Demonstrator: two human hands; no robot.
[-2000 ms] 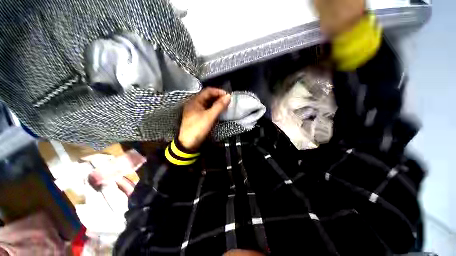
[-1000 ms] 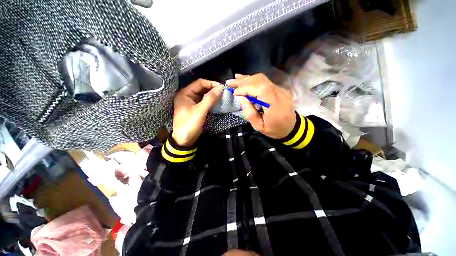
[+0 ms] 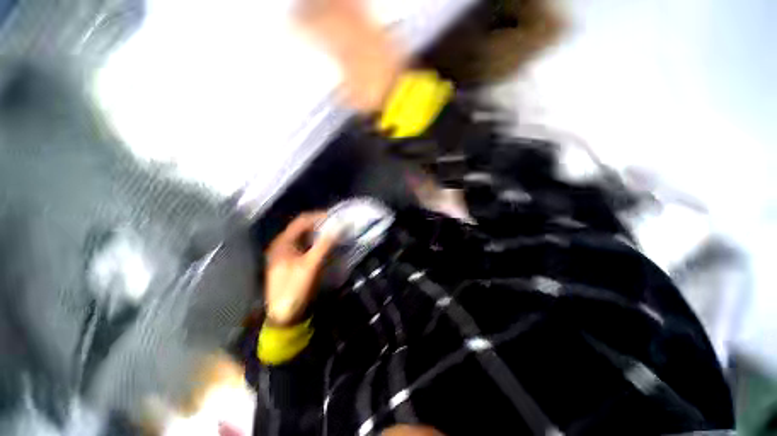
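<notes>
The view is strongly blurred. The tweed garment (image 3: 204, 289) fills the left side as a grey mass, with a pale patch of lining (image 3: 121, 271) showing in it. My left hand (image 3: 294, 260) pinches a small pale grey end of the garment (image 3: 365, 223) between thumb and fingers, over my lap. My right hand (image 3: 345, 43) is raised over the white machine table (image 3: 213, 94), blurred, its fingertips lost in glare. Whether it holds anything cannot be told. No blue stick can be made out.
The table's edge (image 3: 294, 157) runs diagonally above my left hand. A blurred brown object (image 3: 524, 38) is at the top right. Pale, orange-lit material (image 3: 209, 396) lies at the lower left. My checked garment (image 3: 511, 324) covers the lower middle and right.
My right hand has left the garment end, where it held a blue stick, and moved up over the table. My left hand still pinches the end. The whole view has tilted and blurred.
</notes>
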